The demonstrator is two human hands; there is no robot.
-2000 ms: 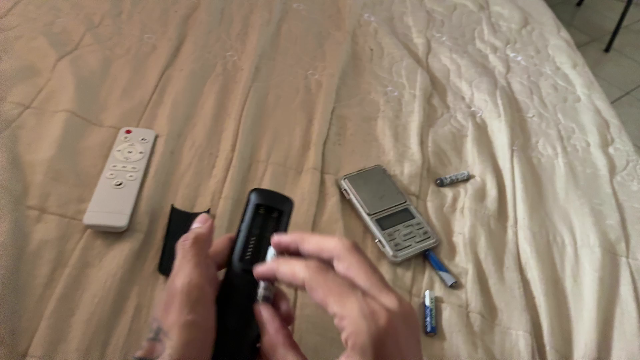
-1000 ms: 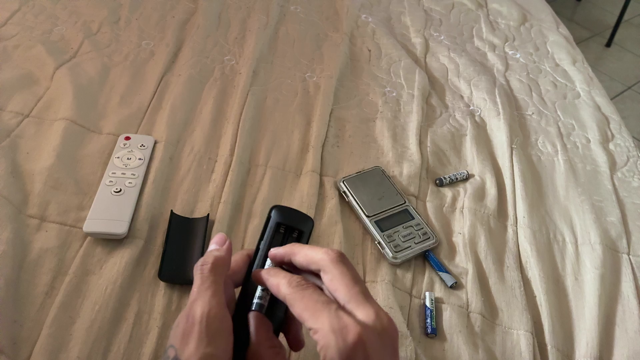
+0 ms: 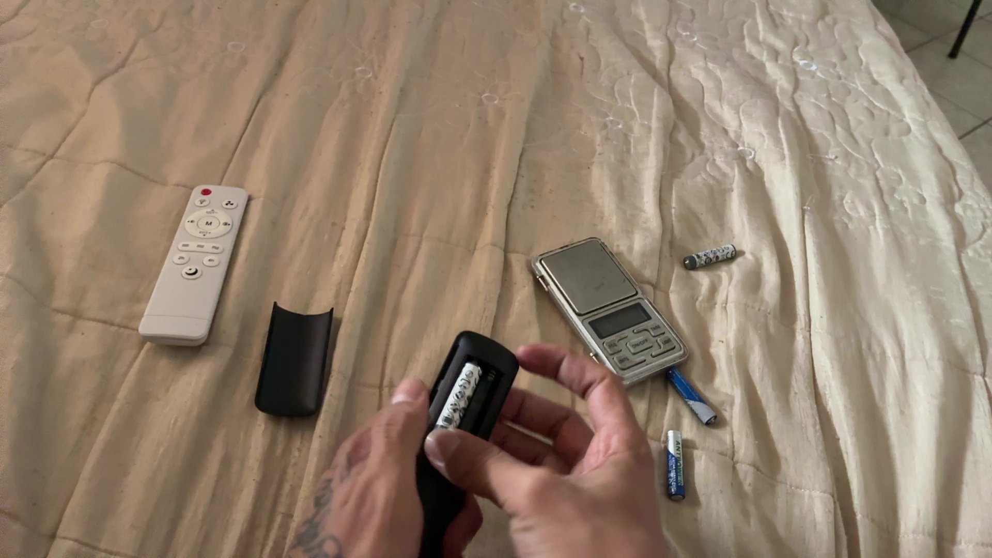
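A black remote control (image 3: 504, 370) is held back side up in my left hand (image 3: 372, 473), its battery compartment uncovered. One white patterned battery (image 3: 460, 395) lies along the left side of that compartment. The thumb of my right hand (image 3: 566, 457) presses at the battery's lower end, while the index finger touches the remote's upper right edge. The remaining right fingers are partly hidden behind the remote. To the left, a curved black battery cover (image 3: 295, 360) rests on the quilted beige bedspread (image 3: 434, 194).
A white remote control (image 3: 194, 267) lies at the left. Right of my hands sits a silver pocket scale (image 3: 612, 310), with a blue battery (image 3: 692, 397) against its lower edge. Another blue battery (image 3: 675, 465) and a patterned battery (image 3: 710, 256) lie nearby.
The right fingers have spread from around the battery, which now shows in the compartment. Its upper end was covered by those fingers one second ago.
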